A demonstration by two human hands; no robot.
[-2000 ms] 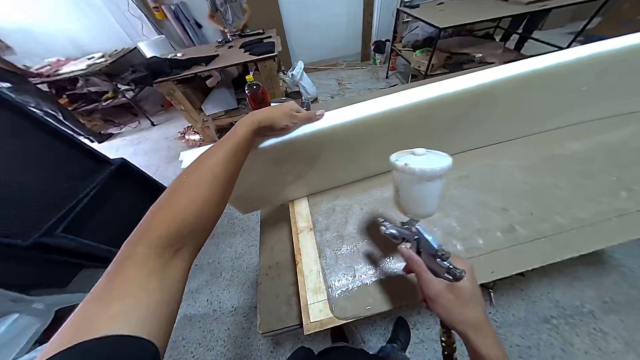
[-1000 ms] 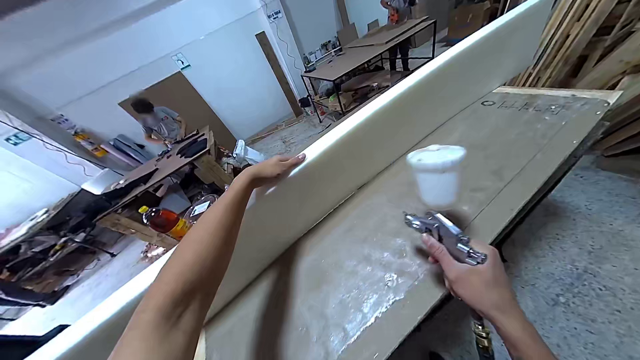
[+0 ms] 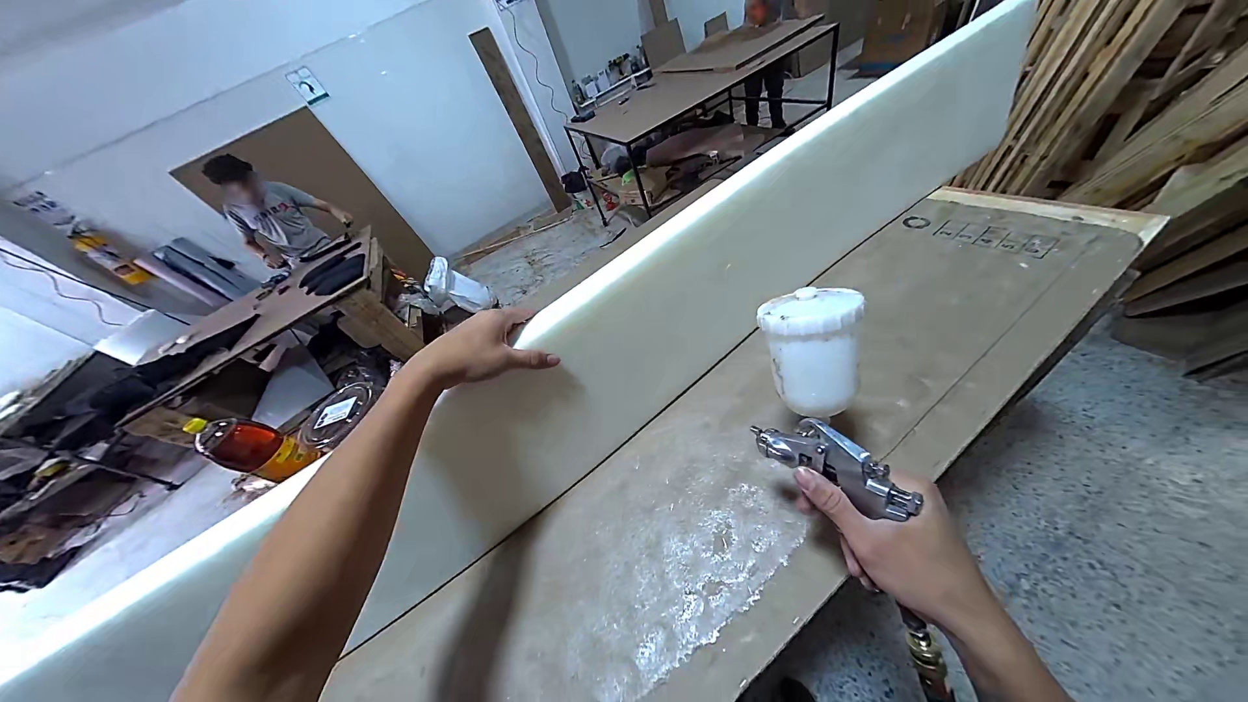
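Note:
A long cream foam slab (image 3: 702, 292) stands on its edge along a brown board tabletop (image 3: 877, 361). My left hand (image 3: 487, 348) grips the slab's upper edge, thumb on the near face and fingers over the far side, partly hidden. My right hand (image 3: 887, 536) is closed around the handle of a metal spray gun (image 3: 838, 463) with a white plastic cup (image 3: 811, 351) on top. The gun is held above the board, its nozzle pointing left toward the slab. Beneath it, a shiny whitish patch (image 3: 707, 565) covers part of the board. A hose fitting (image 3: 924, 653) hangs below my right hand.
Behind the slab, a person (image 3: 278, 214) works at a table (image 3: 234, 327) with dark pieces. Another person stands by a metal-framed table (image 3: 682, 102). A bottle of amber liquid (image 3: 249, 448) is beyond the slab at left. Wooden planks (image 3: 1150, 127) are stacked at right.
The view has swung, bringing the board's far end and the stacked planks into sight. My left hand remains on the slab's upper edge, and my right hand still holds the spray gun.

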